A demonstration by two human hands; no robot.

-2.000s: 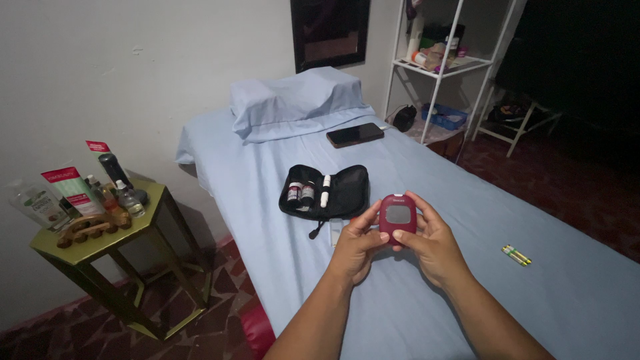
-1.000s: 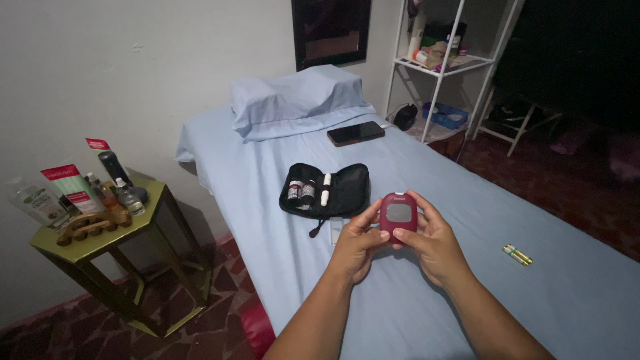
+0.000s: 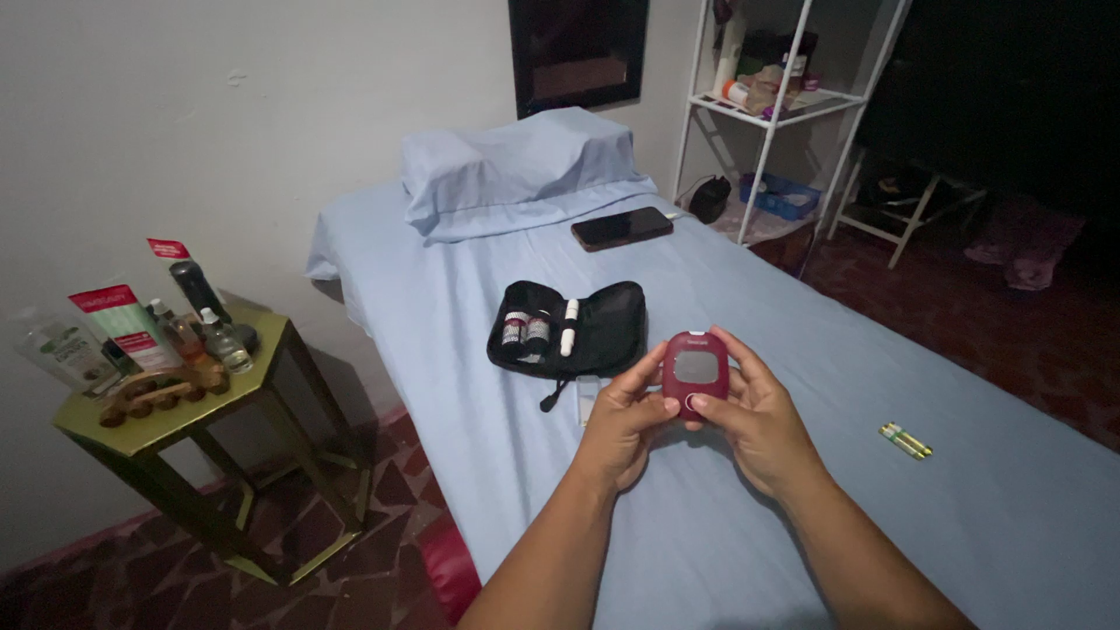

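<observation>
Both my left hand [image 3: 628, 420] and my right hand [image 3: 759, 420] hold a dark red glucose meter [image 3: 696, 372] upright over the bed, its grey screen facing me. My left thumb lies on its lower left edge, my right thumb at the round button. Just behind and to the left, an unzipped black case [image 3: 604, 337] lies on the sheet, with two small vials [image 3: 526, 331] and a white lancing pen [image 3: 570, 328] held in it. A clear plastic piece [image 3: 588, 398] is partly hidden by my left hand. Two small batteries [image 3: 906, 440] lie to the right of my right hand.
The bed bears a light blue sheet [image 3: 490, 420], a covered pillow [image 3: 525, 171] and a smartphone [image 3: 623, 228]. At left, a gold side table [image 3: 262, 350] holds bottles, tubes and a wooden roller massager [image 3: 164, 395]. A white metal shelf [image 3: 772, 122] stands behind the bed.
</observation>
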